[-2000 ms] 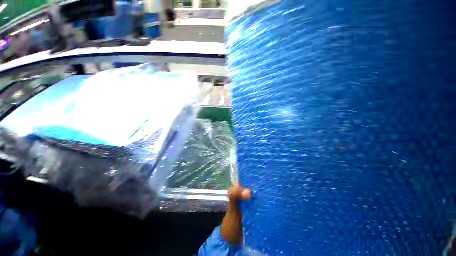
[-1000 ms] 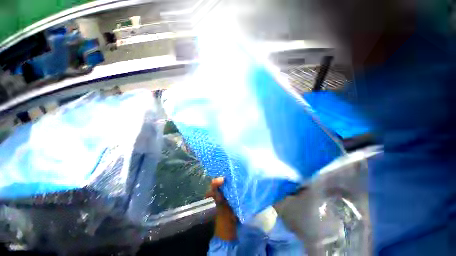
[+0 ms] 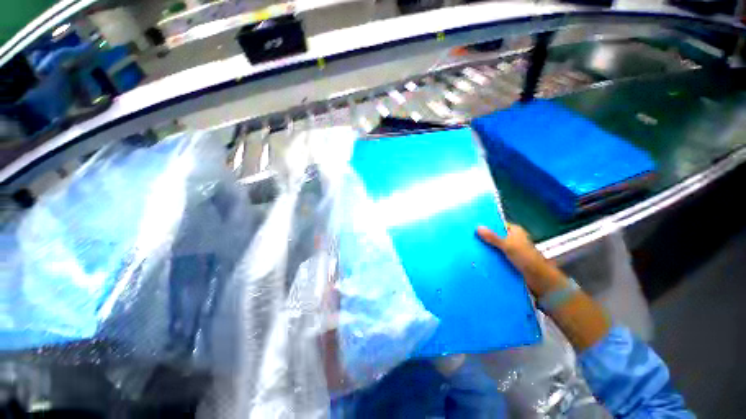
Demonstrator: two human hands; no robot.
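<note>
A blue-filmed panel (image 3: 450, 270) is held tilted in front of me, its glossy blue face bare. A bubble bag (image 3: 368, 303) hangs crumpled over its left edge. My right hand (image 3: 511, 245), with a pale wrist strap (image 3: 559, 295), grips the panel's right edge, thumb on the face. My left hand is not clear; a blurred skin-toned strip (image 3: 330, 348) shows through the plastic at the panel's left, and its fingers cannot be made out.
Wrapped panels (image 3: 82, 245) lie at the left. A stack of blue-filmed panels (image 3: 564, 155) sits on the green belt (image 3: 679, 147) at the right. A roller conveyor (image 3: 442, 102) runs behind. Clear plastic (image 3: 536, 376) hangs below the metal rail (image 3: 622, 217). A black box (image 3: 271, 39) stands farther back.
The large wrapped blue panel has come down and away from the close view. Its face now shows outside the bubble bag. My right hand has appeared on its right edge.
</note>
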